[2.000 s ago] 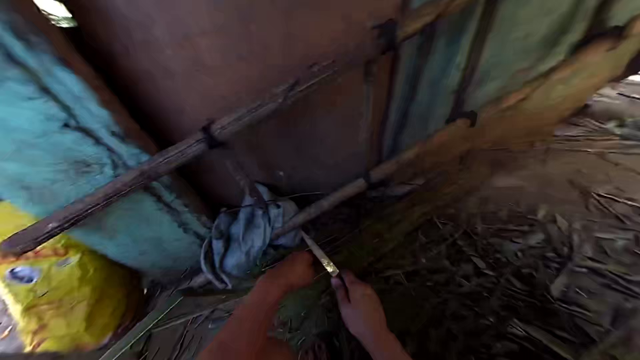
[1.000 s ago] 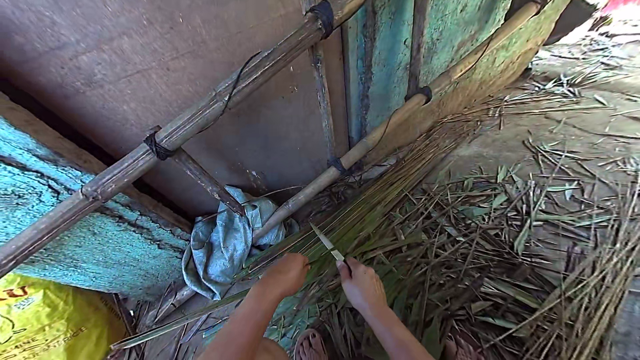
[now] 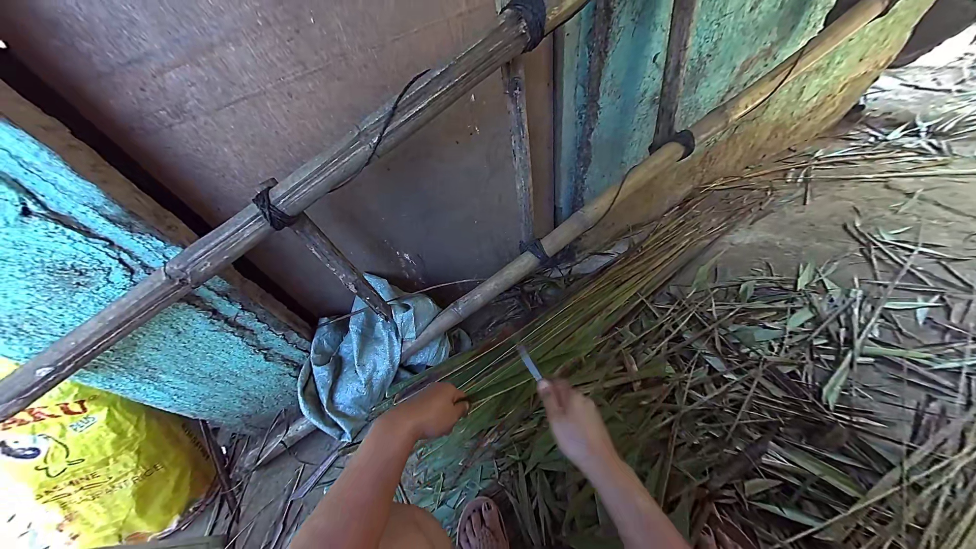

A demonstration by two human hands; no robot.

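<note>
A long bundle of thin green and brown stalks (image 3: 602, 309) lies on the ground along the foot of the wall. My left hand (image 3: 433, 412) is closed over stalks at the near end of the bundle; just what lies inside the fist is hidden. To its right, my right hand (image 3: 568, 415) grips a knife by the handle, which the fingers mostly cover. The short knife blade (image 3: 529, 361) points up and slightly left, over the stalks.
A bamboo ladder (image 3: 335, 171) with dark lashings leans along the wall. A pale blue cloth or sack (image 3: 351, 366) lies bunched around its lower part. A yellow printed sack (image 3: 114, 473) stands at lower left. Cut stalks and leaves (image 3: 801, 358) litter the right; my sandalled foot (image 3: 482, 522) is below.
Two seconds ago the knife blade was nearer the bunched cloth; now it is farther right, over the stalks. Both hands keep their closed grips.
</note>
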